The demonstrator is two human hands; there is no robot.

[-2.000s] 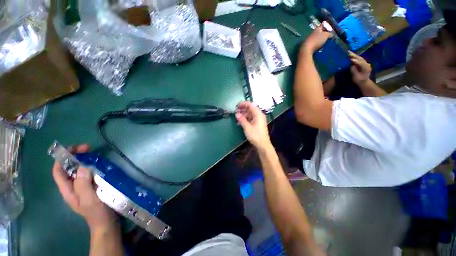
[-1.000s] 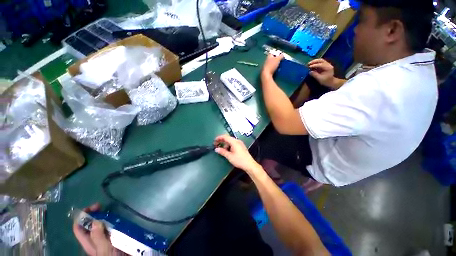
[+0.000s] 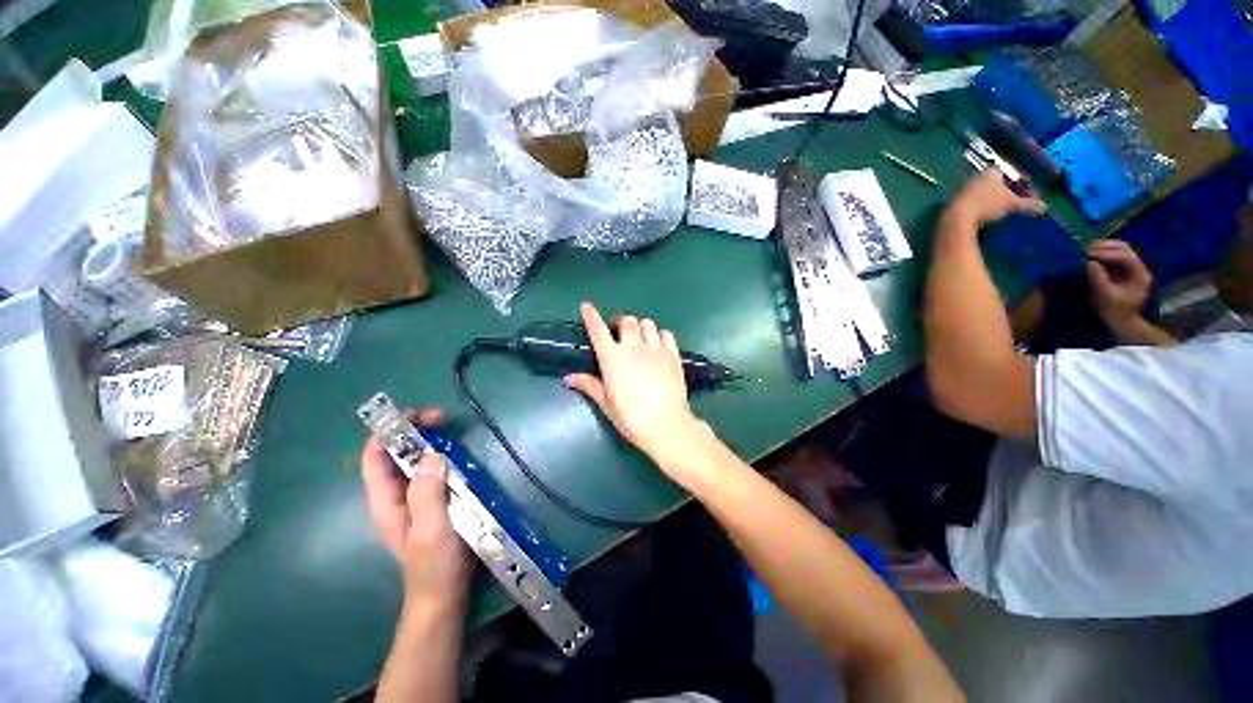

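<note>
My left hand (image 3: 423,529) holds a silver perforated strip (image 3: 502,552) with a blue part (image 3: 484,483) along its upper right side, at the bench's near edge. The strip slants down to the right. A black electric screwdriver (image 3: 708,370) lies on the green bench, its tip pointing right. My right hand (image 3: 635,374) is over the screwdriver's body with the fingers spread and the thumb on the near side. Whether it grips the tool cannot be told.
Strips (image 3: 830,305) lie fanned near two white screw boxes (image 3: 732,198) (image 3: 866,221). A cardboard box (image 3: 302,269), a bag of small hardware (image 3: 484,227) and a labelled clear bag (image 3: 193,453) stand behind and left. The cord (image 3: 515,460) loops on the bench. A coworker (image 3: 1154,467) sits at right.
My right hand has moved from the screwdriver's tip back over its body. My left hand still holds the strip and blue part. The view has shifted, showing more of the bench's left side.
</note>
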